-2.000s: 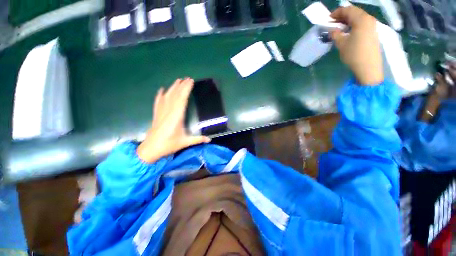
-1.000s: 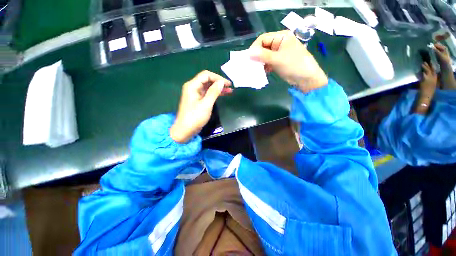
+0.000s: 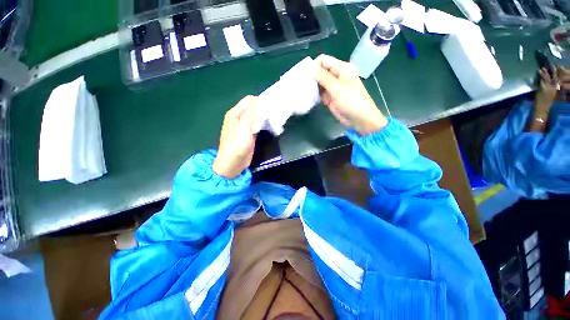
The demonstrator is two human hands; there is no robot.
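Note:
My left hand (image 3: 240,134) and my right hand (image 3: 345,94) hold a white cleaning wipe (image 3: 289,95) between them over the bench. The wipe is spread wide and creased, its lower edge uneven. A black smartphone or display unit (image 3: 269,151) lies on the green mat below the wipe near the front edge. The wipe and my left hand hide most of it.
A blister tray (image 3: 212,67) with black phones lies at the back. A dispenser bottle (image 3: 372,53) and a blue pen (image 3: 410,49) are right of my right hand. A rounded white block (image 3: 472,67) is farther right, a white stack (image 3: 70,134) left. Another person's hands (image 3: 550,84) show far right.
Two seconds ago my right hand was at the bottle and my left beside the phone. Both hands came together; since one second ago the wipe has been spread wider between them.

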